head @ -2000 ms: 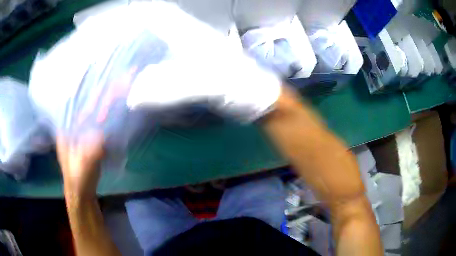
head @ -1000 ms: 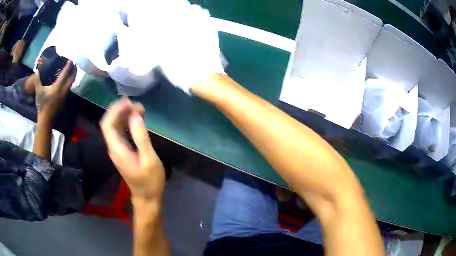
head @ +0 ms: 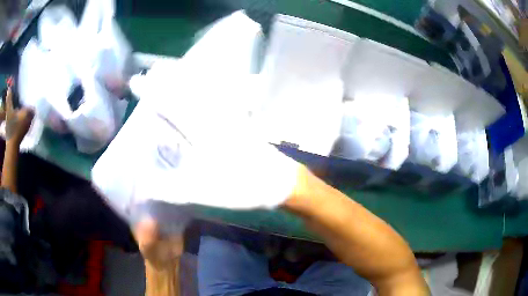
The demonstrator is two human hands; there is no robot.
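Note:
A white bagged product (head: 168,153) is in front of me over the bench's near edge, overexposed so its outline merges with my glove. My left hand (head: 159,240), bare and blurred, grips its lower end. My right hand (head: 231,167), in a white glove, lies over its right side; its fingers cannot be made out. An open retail box (head: 304,110) stands just beyond, with its lid up; its inside is too bright to read. To its right, open boxes hold white bagged products (head: 367,133).
More white bagged bundles (head: 87,87) lie at the left on the green bench (head: 451,222). A neighbouring person's hand (head: 17,124) is at the far left. A blue board (head: 509,115) stands at the back right. A brown carton (head: 509,269) is at the lower right.
The view has turned right. My left hand was empty a second ago and now grips a bagged product. My right hand has come back from the bundles at the left.

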